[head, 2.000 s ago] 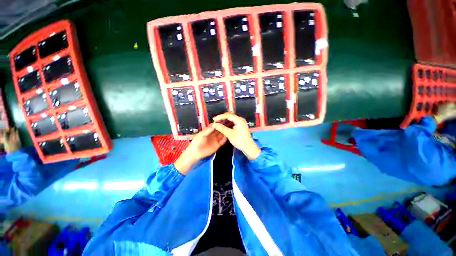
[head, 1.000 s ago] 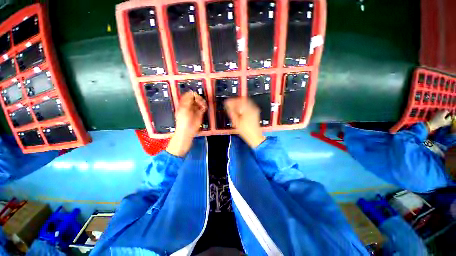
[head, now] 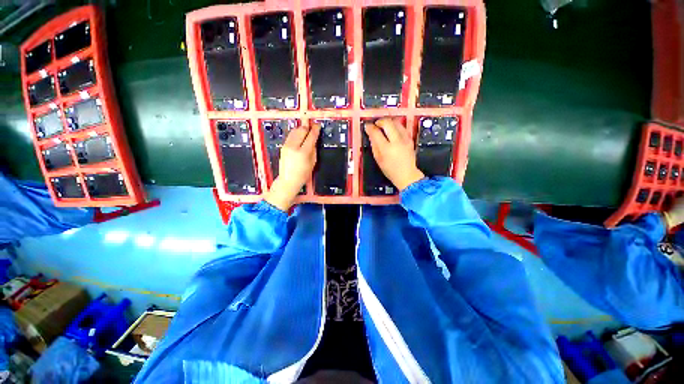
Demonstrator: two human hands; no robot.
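The salmon-red foam tray (head: 328, 114) lies in front of me with black phone units in its pockets, in two rows of five. My left hand (head: 297, 163) is over the second pocket of the near row, fingertips at the border beside the middle phone unit (head: 331, 161). My right hand (head: 394, 152) is over the fourth pocket of the near row, fingertips at its upper end, covering part of the phone unit there. Whether either hand grips anything is hidden. A white label (head: 469, 70) is on the tray's right border.
A second ten-pocket tray (head: 120, 139) lies at the left on the dark green bench (head: 555, 142). A small-pocket tray (head: 637, 184) and a person's blue sleeve (head: 600, 259) are at the right. A red stool (head: 517, 225) stands below the bench edge.
My hands were together at the tray's near edge, then moved apart over the near row. My right hand has moved further right. The view has shifted slightly.
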